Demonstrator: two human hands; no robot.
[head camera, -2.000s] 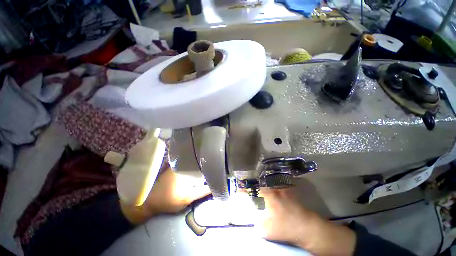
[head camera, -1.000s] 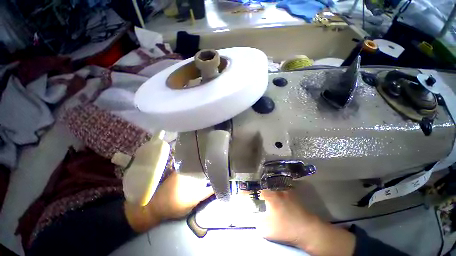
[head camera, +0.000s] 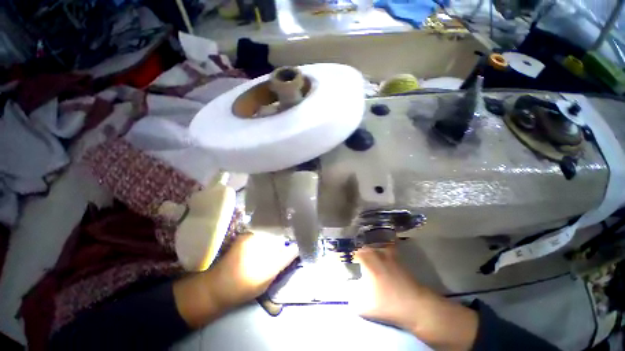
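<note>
The beige sewing machine (head camera: 438, 195) stands in front of me. My left hand (head camera: 236, 277) lies on the bed left of the needle area, partly behind the glowing lamp (head camera: 205, 223). My right hand (head camera: 390, 291) lies on the bed right of the needle. White glare hides the fingertips of both hands, the presser foot and whatever is under them. Speckled maroon-and-white knit fabric (head camera: 137, 178) and dark red cloth (head camera: 113, 240) lie to the left, beside my left forearm. I cannot tell whether either hand grips cloth.
A white tape roll (head camera: 281, 140) sits on the machine's top. A dark pointed metal fin (head camera: 462, 116) stands on the arm. A white label ribbon (head camera: 534, 250) hangs at the right. Pale grey cloth (head camera: 34, 147) is heaped at the left. An orange-topped spool (head camera: 498, 62) is behind.
My left hand has shifted slightly right, closer to the needle area. My right hand stays in nearly the same place. The whole view has shifted slightly.
</note>
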